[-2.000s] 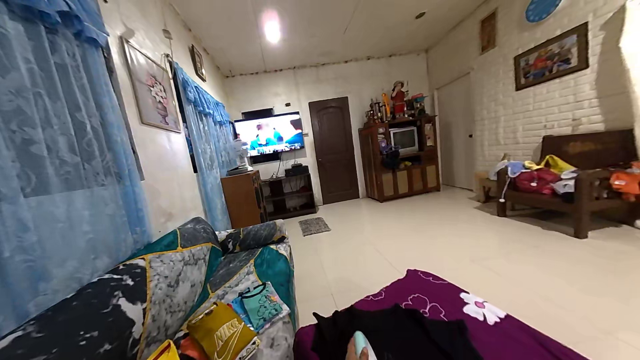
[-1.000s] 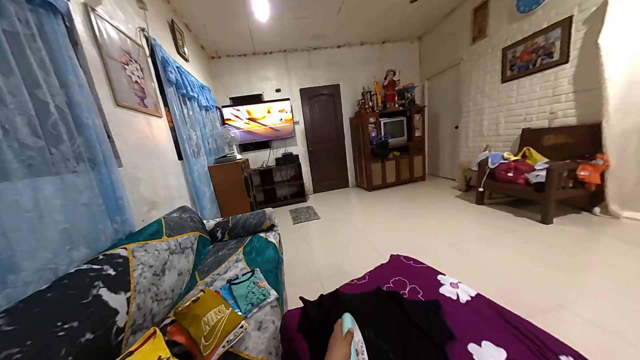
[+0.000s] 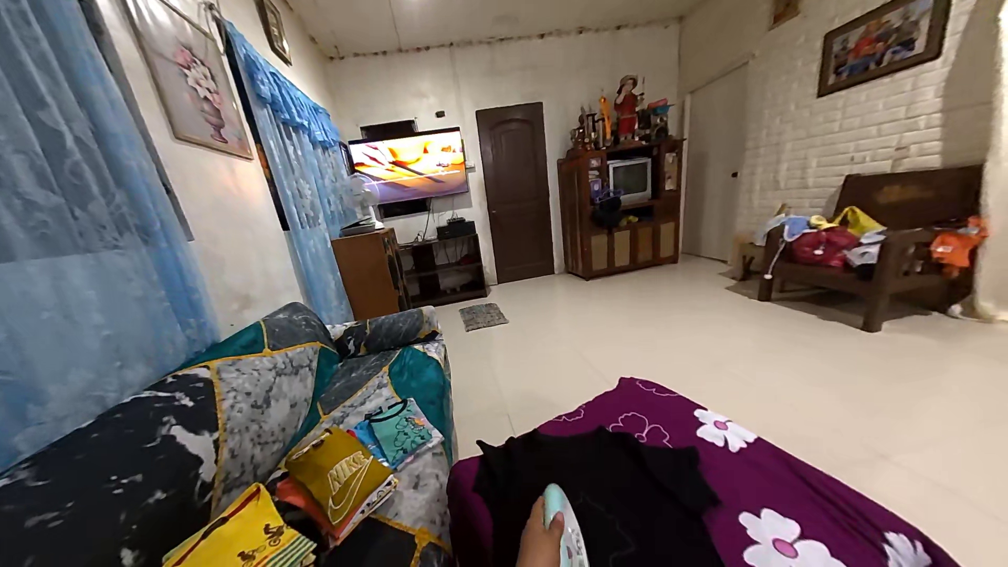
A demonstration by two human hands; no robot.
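Note:
A black shirt (image 3: 622,488) lies spread on a surface covered by a purple floral cloth (image 3: 677,402). At the bottom centre, my right hand (image 3: 539,535) is closed around a pale mint-green object (image 3: 568,524), probably a clothes iron; only its rounded front and edge show, over the shirt. The hand is cut off by the lower frame edge. My left hand is out of view. Folded clothes lie on the sofa to the left: a mustard Nike shirt (image 3: 335,472), a teal shirt (image 3: 402,429) and a yellow garment (image 3: 244,531).
The patterned sofa (image 3: 268,378) runs along the left side, near blue curtains (image 3: 118,236). Pale floor tiles (image 3: 543,339) stretch beyond the purple cloth, with a small grey mat (image 3: 483,316). A wooden armchair (image 3: 882,268) holding clothes and bags stands at the right.
The hand and the mint-green object show more fully than two seconds ago, when mostly the object's tip was in view. The television picture has changed.

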